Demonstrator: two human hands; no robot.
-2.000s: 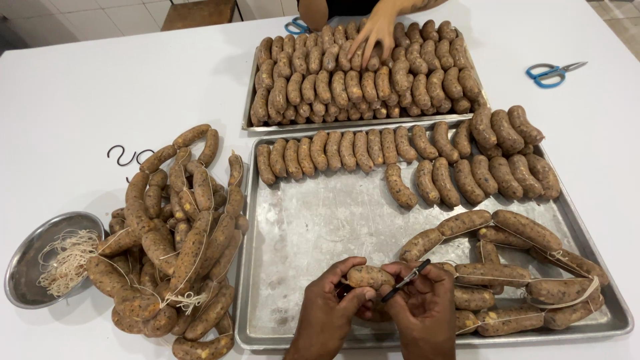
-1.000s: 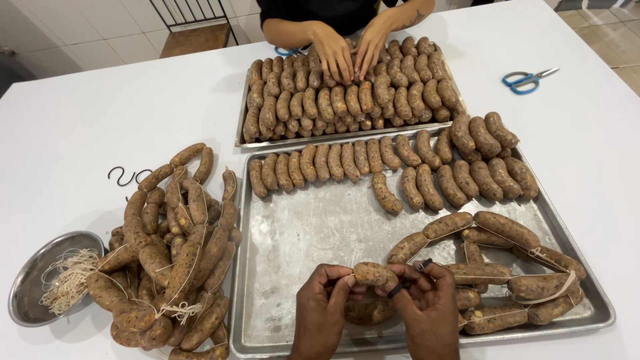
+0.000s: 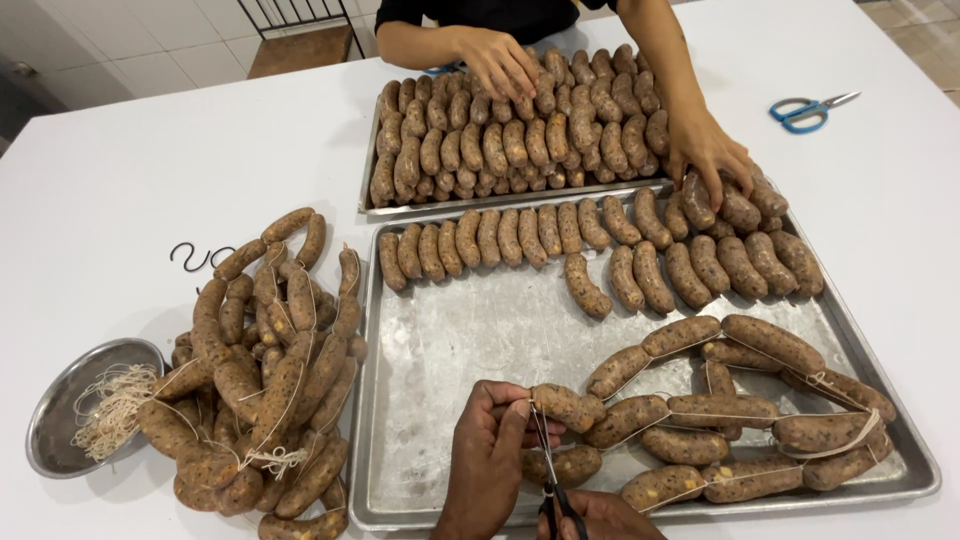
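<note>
Over the front of the near metal tray (image 3: pixel 450 352), my left hand (image 3: pixel 491 442) pinches the string end of a sausage link (image 3: pixel 566 406). My right hand (image 3: pixel 600 517) holds black-handled scissors (image 3: pixel 551 465), their blades pointing up to the string between my left fingertips. Other sausages tied with string (image 3: pixel 720 411) lie linked to the right on this tray. Separate sausages (image 3: pixel 487 238) form a row along the tray's back, with more at its back right corner. Part of a sausage (image 3: pixel 570 465) shows behind the scissors.
A heap of tied sausages (image 3: pixel 277 375) stands left of the tray, beside a metal bowl (image 3: pixel 45 420) of string and black hooks (image 3: pixel 190 256). Beyond, a person's hands (image 3: pixel 705 142) touch sausages at a full tray (image 3: pixel 365 184) and the near tray. Blue-handled scissors (image 3: pixel 806 114) lie at right.
The scissors in my right hand now point up at the sausage's end; my right hand is lower. The other person's one hand has moved to the near tray's back right corner.
</note>
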